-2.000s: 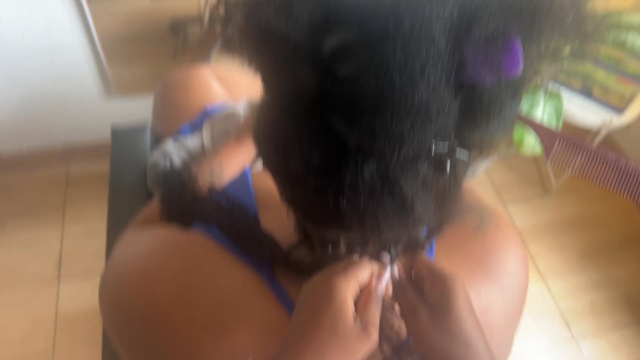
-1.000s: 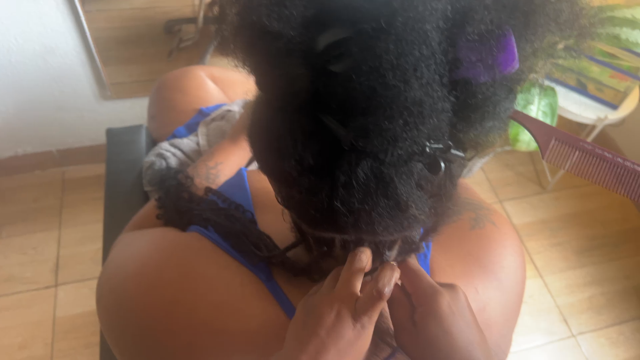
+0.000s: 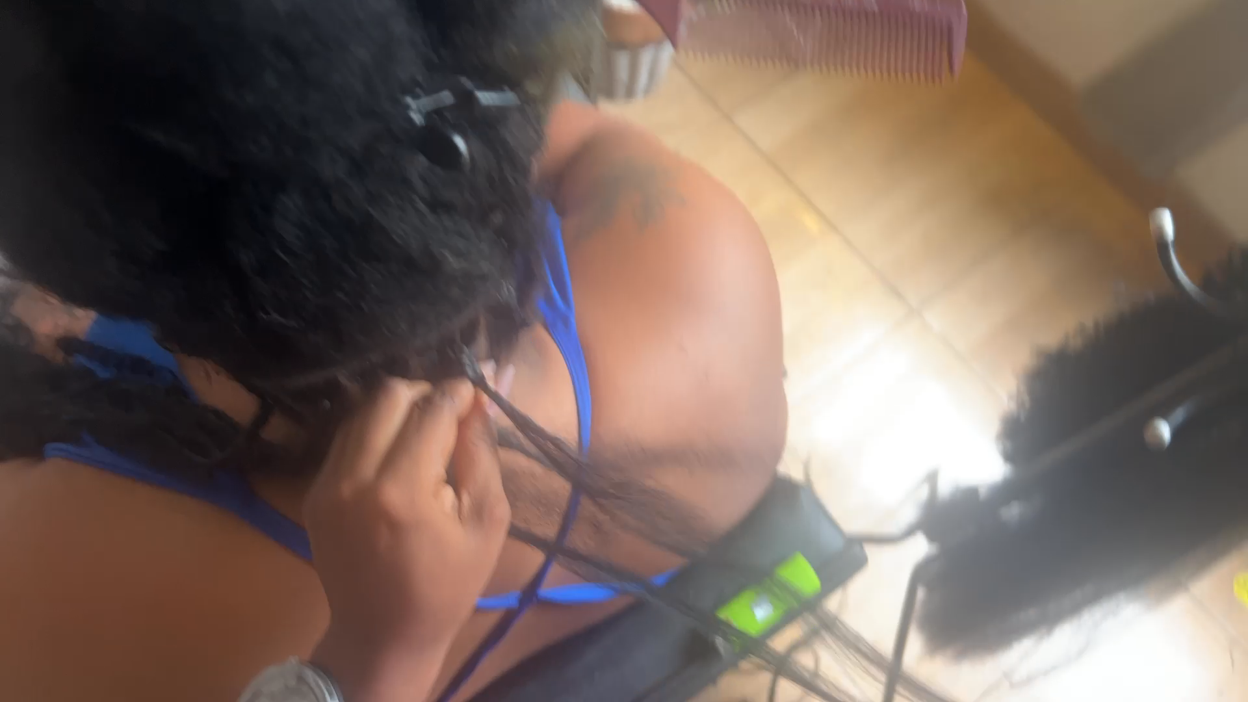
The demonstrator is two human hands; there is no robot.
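Note:
My left hand (image 3: pixel 414 507) is at the nape of a seated person's head, its fingertips pinched on a strand of dark hair (image 3: pixel 526 424) at the hairline. My right hand does not show. Long thin strands run from the nape down to the right, over the person's back. The thick dark hair (image 3: pixel 244 195) above is held up, with a metal hair clip (image 3: pixel 463 102) on its right side. A blue strap (image 3: pixel 565 331) crosses the shoulder.
A maroon comb (image 3: pixel 819 37) is at the top. On the right, a bundle of dark hair (image 3: pixel 1102 468) hangs at a metal rack with hooks (image 3: pixel 1160 229). A bright green item (image 3: pixel 770 595) lies on the black chair back (image 3: pixel 799 526). Tiled floor (image 3: pixel 877 224) lies beyond.
The view has swung to the right. Both hands were together at the nape; now only my left hand shows there. Long strands now stretch away to the lower right.

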